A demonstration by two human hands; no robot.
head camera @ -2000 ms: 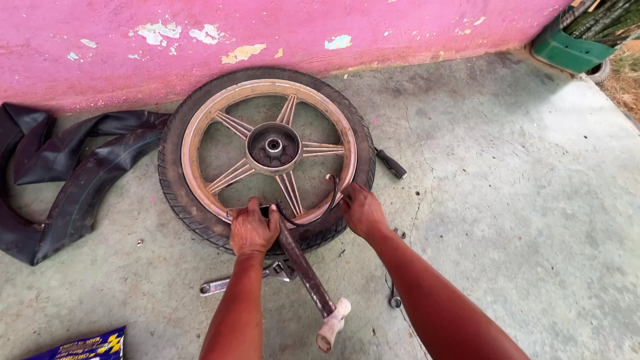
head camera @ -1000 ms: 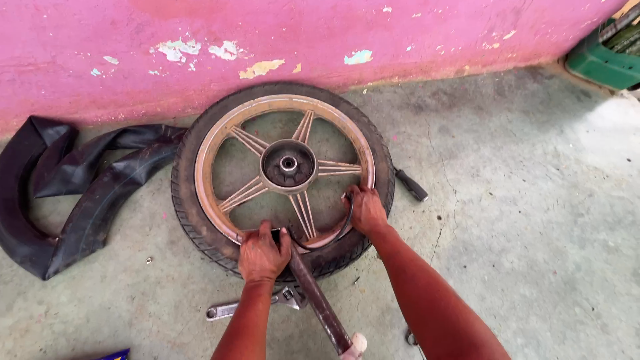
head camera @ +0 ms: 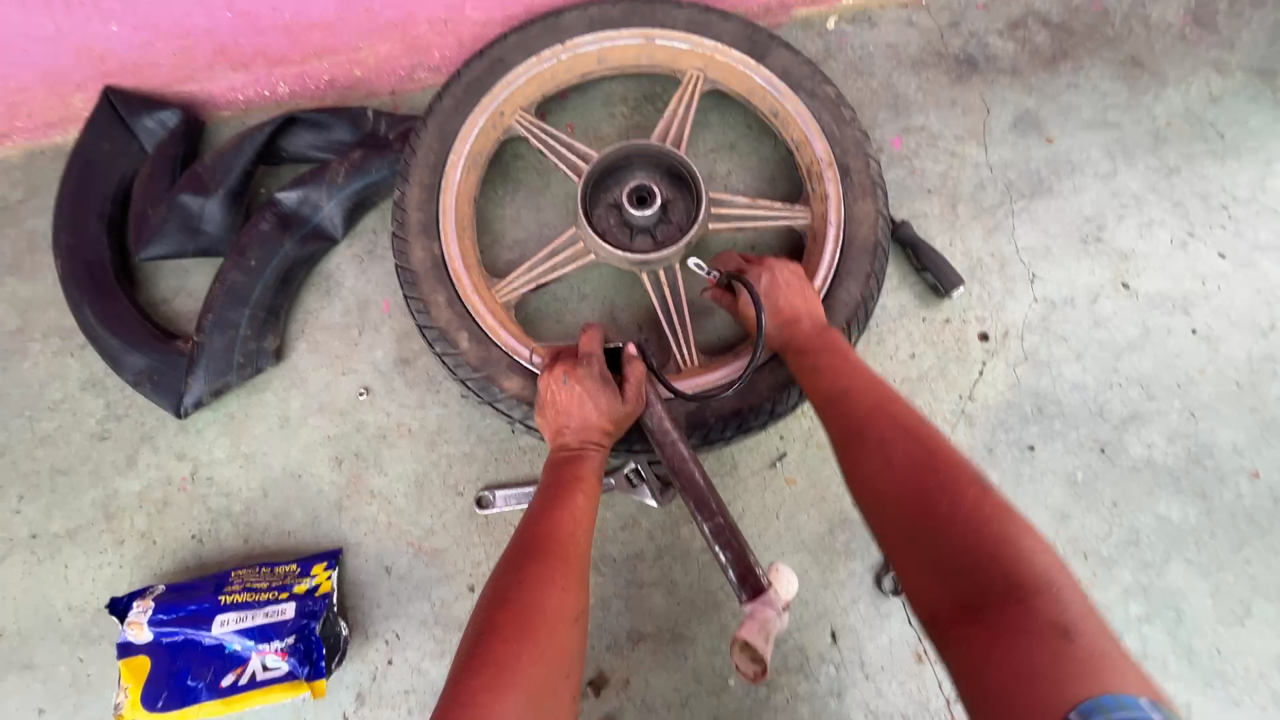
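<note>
A spoked motorcycle wheel (head camera: 640,250) with its tyre (head camera: 860,180) lies flat on the concrete floor. My left hand (head camera: 588,395) grips a dark metal piece at the rim's near edge, at the upper end of a dark metal bar (head camera: 705,490); my fingers hide most of that piece. The bar slants toward me and ends in a whitish pipe fitting (head camera: 762,622). A black hose (head camera: 757,330) curves over the rim from beside my left hand. My right hand (head camera: 775,300) holds the hose's free end, with its metal fitting (head camera: 703,268) above the spokes.
A folded black inner tube (head camera: 240,260) lies left of the wheel. An adjustable wrench (head camera: 510,497) lies near the tyre, partly behind my left forearm. At the right is a black-handled tool (head camera: 930,262). A blue and yellow package (head camera: 235,630) lies at lower left. A pink wall (head camera: 250,45) stands behind.
My right hand has moved inward from the rim and lifted the hose's end over the spokes. My left hand stays at the rim. The view has shifted closer to the wheel.
</note>
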